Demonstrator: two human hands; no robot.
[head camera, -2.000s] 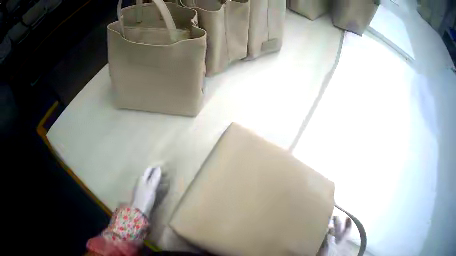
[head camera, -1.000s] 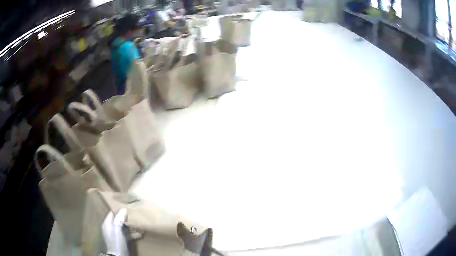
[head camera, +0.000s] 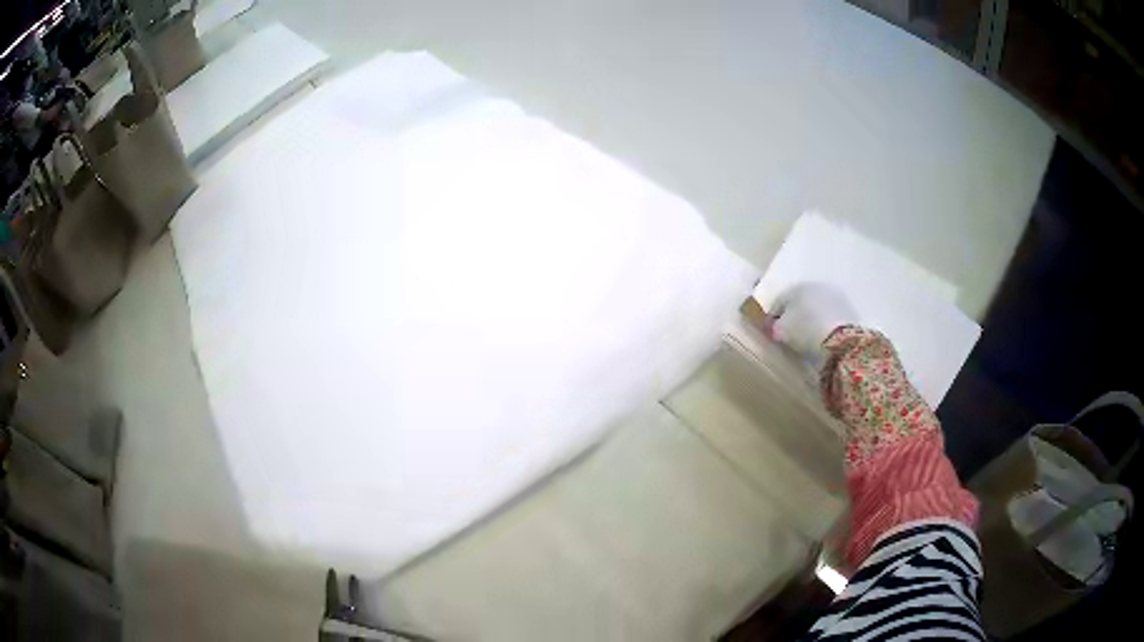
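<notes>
My right hand (head camera: 809, 314), in a white glove with a floral oversleeve, is at the left edge of a stack of white boards (head camera: 897, 295) on the table's right side. Its fingertips are at the board edge beside a small tan-orange strip (head camera: 753, 307); whether they grip a board is hidden. My left hand is out of the picture. A large flat stack of white tissue paper (head camera: 439, 301) lies left of the boards.
Beige handbags (head camera: 138, 157) stand along the left edge. A beige bag (head camera: 1041, 564) with white stuffing stands at lower right, below the boards. Another white stack (head camera: 251, 88) lies at upper left. Part of a bag with dark tabs (head camera: 341, 596) shows at the bottom.
The view has swung right to the tissue and white boards. My right hand now shows at the boards; the gloved hand that was on a bag at lower left has left the view.
</notes>
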